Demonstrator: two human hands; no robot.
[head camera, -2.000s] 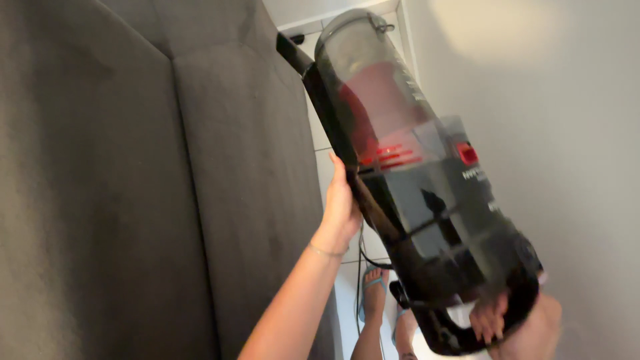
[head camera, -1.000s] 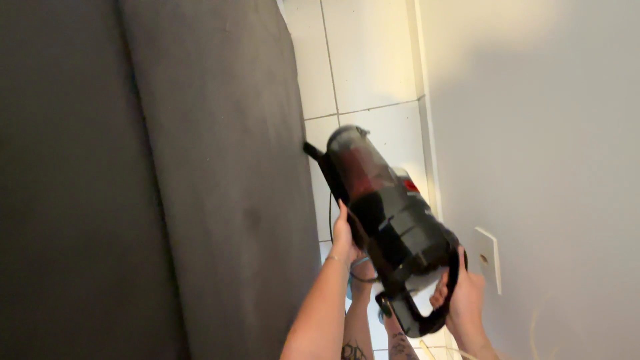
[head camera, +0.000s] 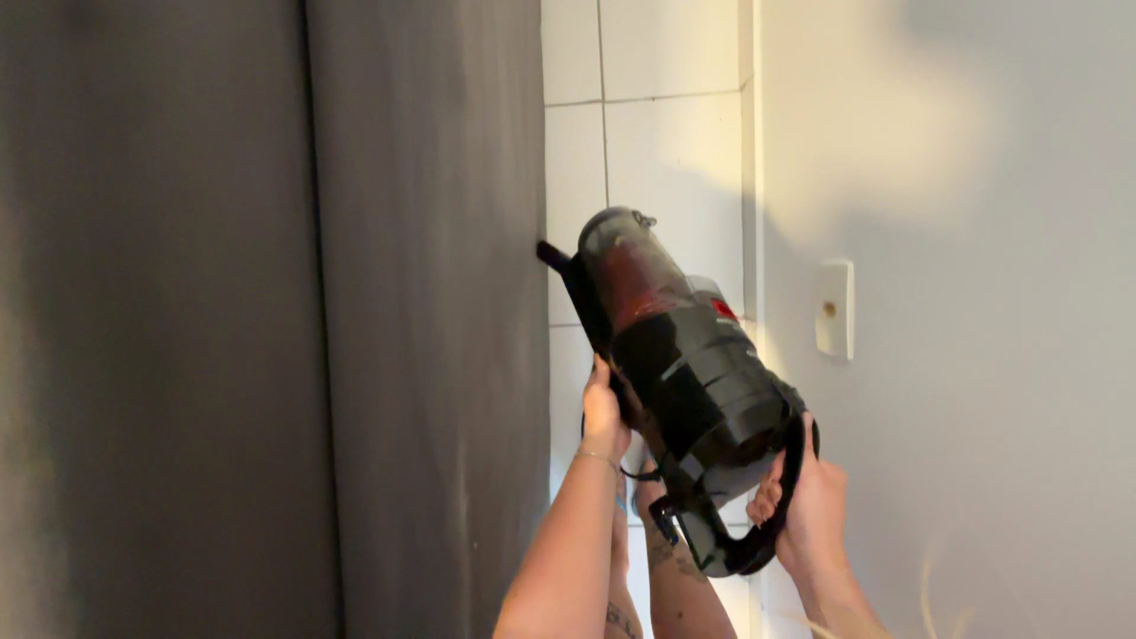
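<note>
A black handheld vacuum cleaner (head camera: 701, 382) with a clear dust bin (head camera: 626, 266), red inside, is tilted with its bin end up and to the left. My right hand (head camera: 808, 506) is closed around its looped black handle (head camera: 792, 497) at the lower right. On the left side of the body, my left hand (head camera: 606, 408) supports it, thumb up along the edge; most of those fingers are hidden behind the vacuum. A dark cord hangs beneath the body, near my left wrist.
A grey upholstered sofa (head camera: 435, 311) fills the left side. White floor tiles (head camera: 666, 142) run between it and a pale wall (head camera: 994, 399), which bears a white wall plate (head camera: 835, 311). My legs (head camera: 679, 577) show below the vacuum.
The vacuum, held large in view two seconds ago, is now lower and farther from the camera. Both hands have stayed on it. The view has shifted, and the wall plate now shows fully.
</note>
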